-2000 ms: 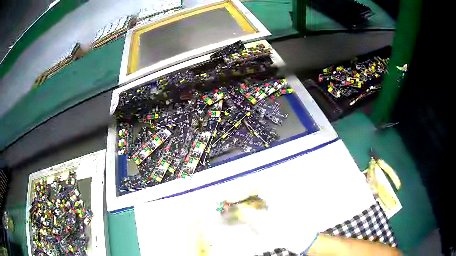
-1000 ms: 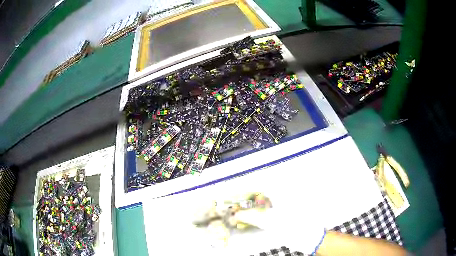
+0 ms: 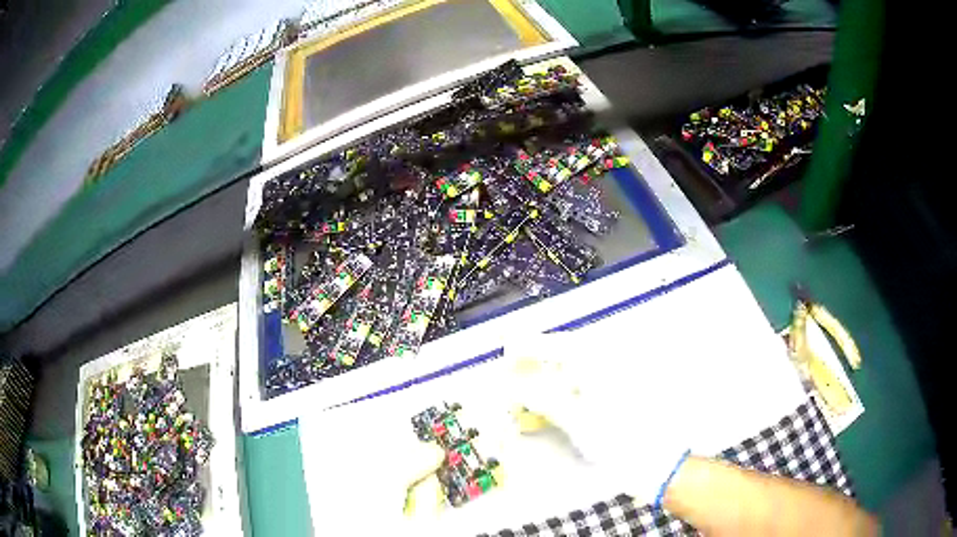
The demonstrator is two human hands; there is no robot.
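A short piece of PCB strip (image 3: 456,456), dark with red and green parts, is over the white work sheet (image 3: 357,441). My left hand (image 3: 425,488), in a white glove with yellowish fingers, grips its lower left side; most of the glove is lost against the sheet. My right hand (image 3: 546,414), also gloved, is blurred to the right of the piece and apart from it. Its bare wrist has a blue band. Whether it holds anything cannot be told.
A large framed tray (image 3: 698,246) heaped with PCB strips lies ahead, an empty yellow-bordered frame behind it. A smaller framed tray (image 3: 226,420) of boards is at left. Yellow-handled pliers (image 3: 829,336), checked cloth (image 3: 792,451), a black tray (image 3: 693,178) and a green upright (image 3: 845,115) are at right.
My hands, together over the sheet before, are now apart. My right hand has moved up and away, and the board piece in my left hand shows clearly. The view has shifted slightly.
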